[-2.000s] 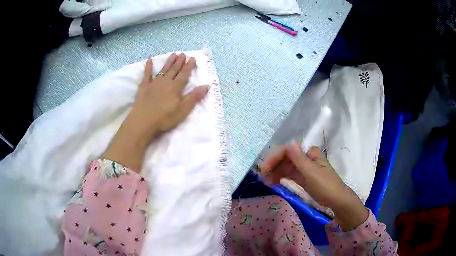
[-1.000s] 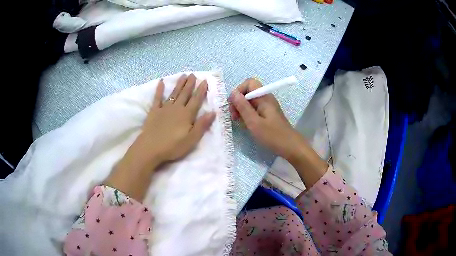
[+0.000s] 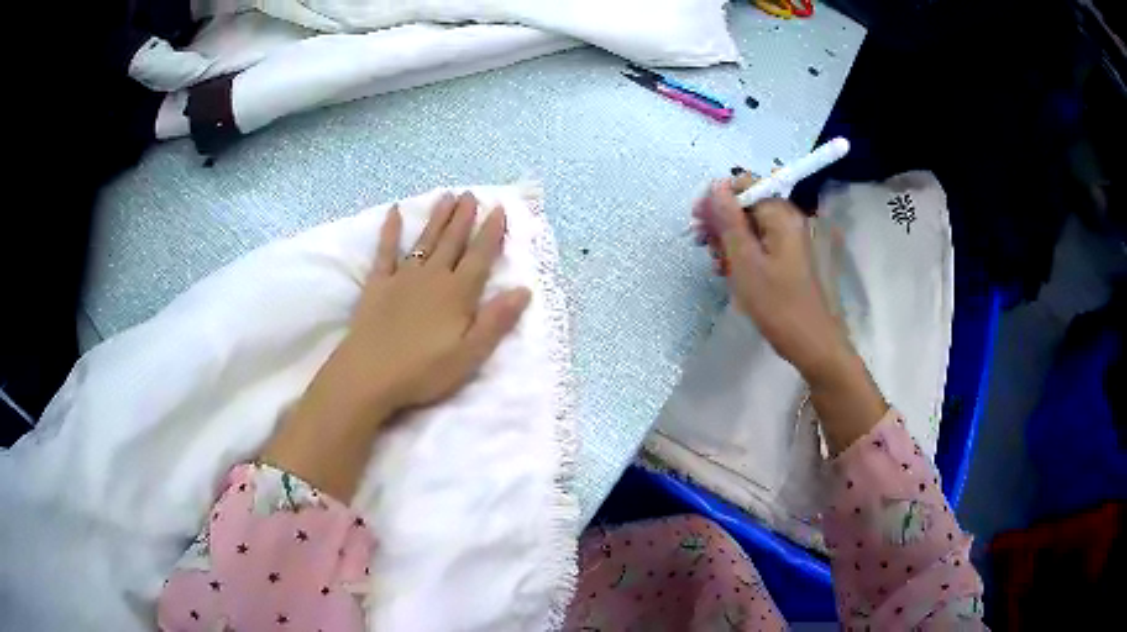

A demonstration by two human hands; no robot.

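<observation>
A white garment (image 3: 457, 494) lies spread on the pale blue-grey table, with a frayed edge (image 3: 565, 432) along its right side. My left hand (image 3: 426, 309) lies flat on the cloth near its upper corner, fingers apart, thumb close to the frayed edge. My right hand (image 3: 769, 266) is to the right, above the table's right edge and apart from the cloth. It grips a white pen-like tool (image 3: 803, 169), whose handle points up and right. The fingertips are slightly blurred and the tool's point cannot be made out.
White garments with a dark band (image 3: 408, 68) lie at the table's far side. Pink and blue snips (image 3: 683, 95) and orange-yellow scissors (image 3: 784, 8) lie far right, among black specks. A blue bin (image 3: 976, 407) at right holds off-white garments (image 3: 908, 309) with a black print.
My right hand came up from over the bin to the frayed edge, then moved right, away from it, with the white tool. My left hand stays flat on the cloth.
</observation>
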